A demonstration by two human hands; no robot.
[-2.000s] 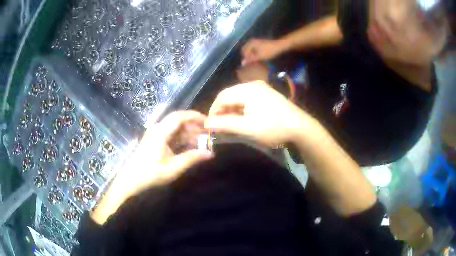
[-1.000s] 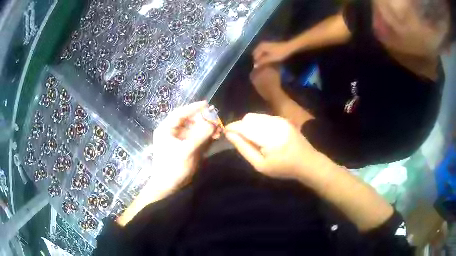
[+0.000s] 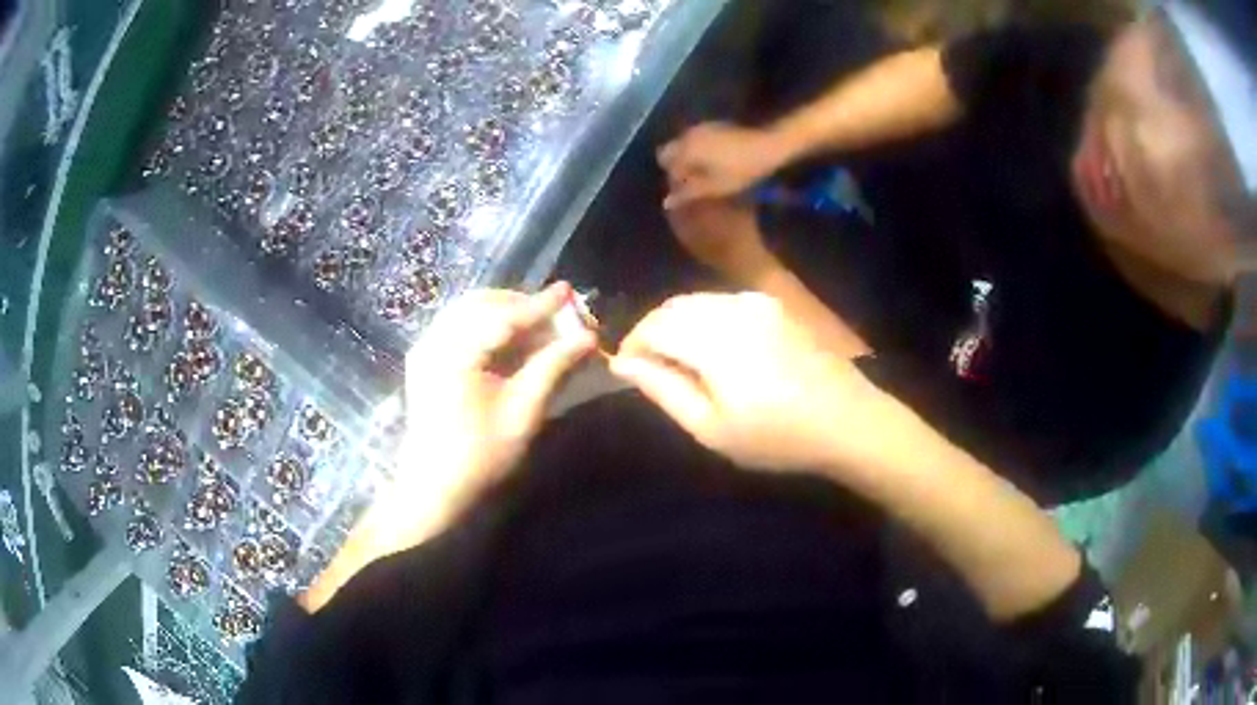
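A small white wired module (image 3: 575, 318) is pinched between the thumb and fingers of my left hand (image 3: 483, 379), above my lap. A thin reddish-yellow lead wire (image 3: 604, 354) runs from it to my right hand (image 3: 738, 379). My right thumb and forefinger are closed on the wire, just right of the module. The module is mostly covered by my left fingers, and its details are too small to tell.
Clear blister trays (image 3: 372, 138) with round coiled parts stand at the upper left, and more trays (image 3: 193, 441) at the left. A person in dark clothes (image 3: 882, 262) sits close at the right. A blue stool (image 3: 1231, 448) shows at the right edge.
Two seconds ago my right hand was over the module; it then moved down to its right side, onto the wire. Since one second ago both hands have barely moved; the neighbour's head has shifted right.
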